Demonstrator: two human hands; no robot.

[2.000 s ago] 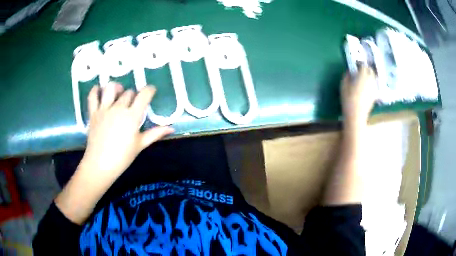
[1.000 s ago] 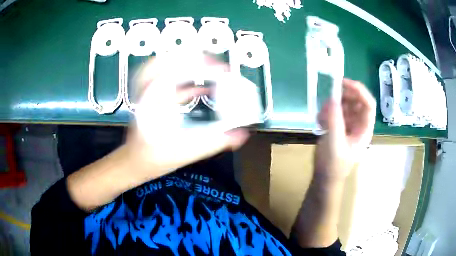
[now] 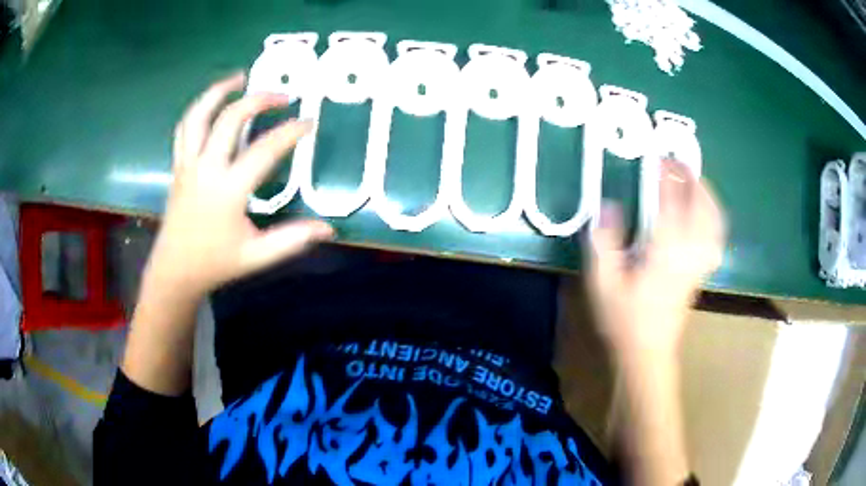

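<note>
Several white loop-shaped plastic housings [image 3: 423,85] lie side by side in a row on the green bench, discs toward the far side. My left hand [image 3: 214,190] is over the leftmost housing, fingers spread, covering part of its left side; whether it touches the housing is hard to tell. My right hand [image 3: 665,237] is blurred at the right end of the row, its thumb and fingers around the lower part of the rightmost housing [image 3: 676,138], which lies against or close to its neighbour.
A pile of small white pieces [image 3: 657,30] lies at the far side of the green bench [image 3: 114,104]. More housings [image 3: 836,223] stand packed at the right edge. A cardboard carton [image 3: 731,380] is at the bench edge, lower right. A red stool [image 3: 71,266] is on the floor at left.
The view has shifted right to left over the bench, and the row has more housings at its right end. My right hand has brought a housing to the row. My left hand has moved to the row's left end.
</note>
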